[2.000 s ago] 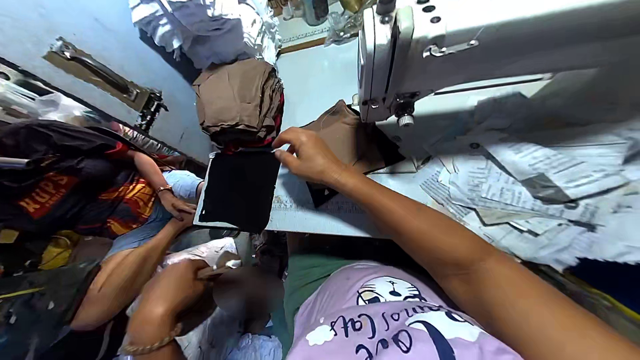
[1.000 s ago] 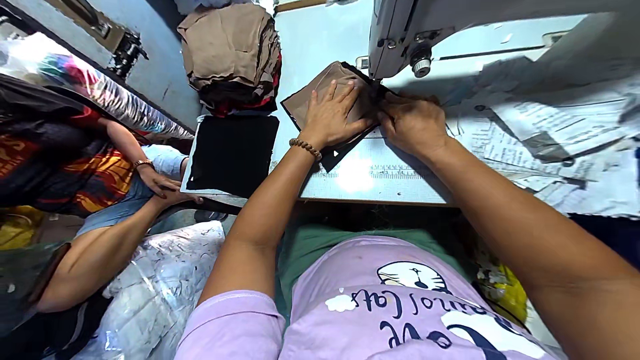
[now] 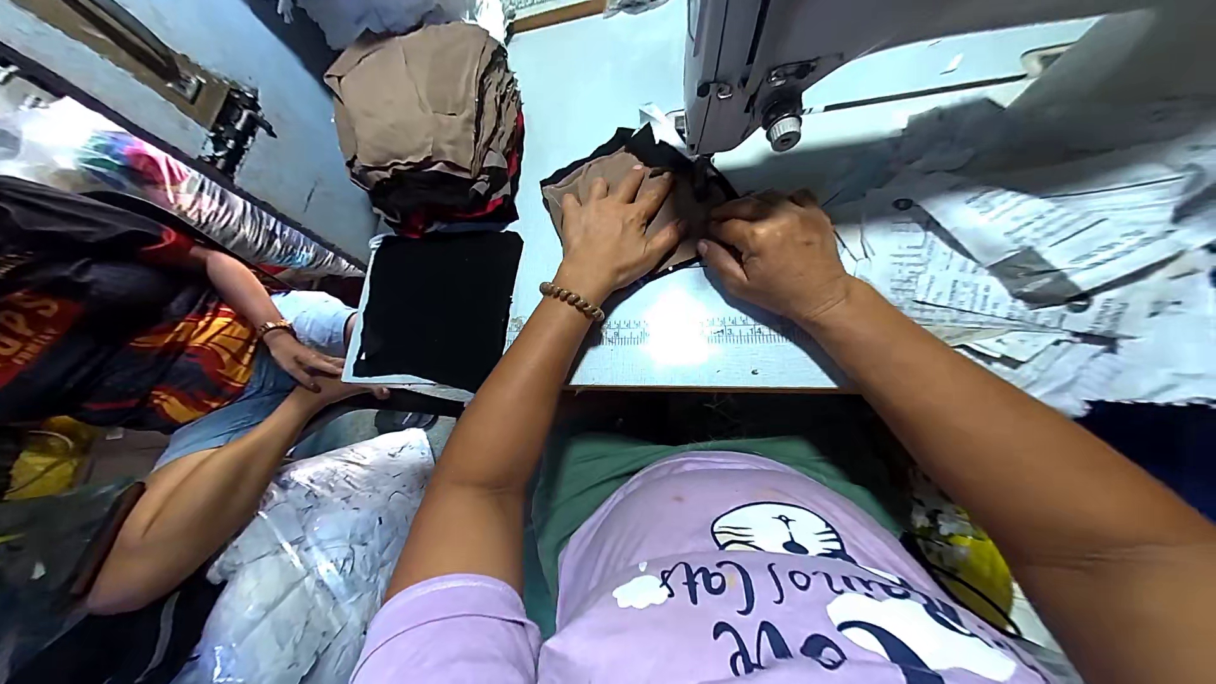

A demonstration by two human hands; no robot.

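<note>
My left hand [image 3: 617,223], with a beaded bracelet at the wrist, lies spread on a brown fabric piece [image 3: 594,171] layered over black cloth. My right hand [image 3: 774,247] pinches the dark edge of that cloth just right of the needle area of a sewing machine [image 3: 736,85]. The presser foot sits close above the cloth, partly in shadow. To the left is a stack of brown fabric pieces [image 3: 413,100] with black and red layers beneath. Nearer the front edge, a black fabric piece [image 3: 437,304] lies over something white.
Printed paper scraps [image 3: 1054,218] cover the right of the white table [image 3: 684,356], whose front edge carries a ruler strip. Other people's arms [image 3: 218,432] reach in at the left. A plastic bag of pale scraps [image 3: 313,551] is below. Another machine [image 3: 223,114] stands upper left.
Two seconds ago my right hand was at the black piece beside the stack; it moved right to the machine. My left hand has come onto the brown piece, now turned under the needle area.
</note>
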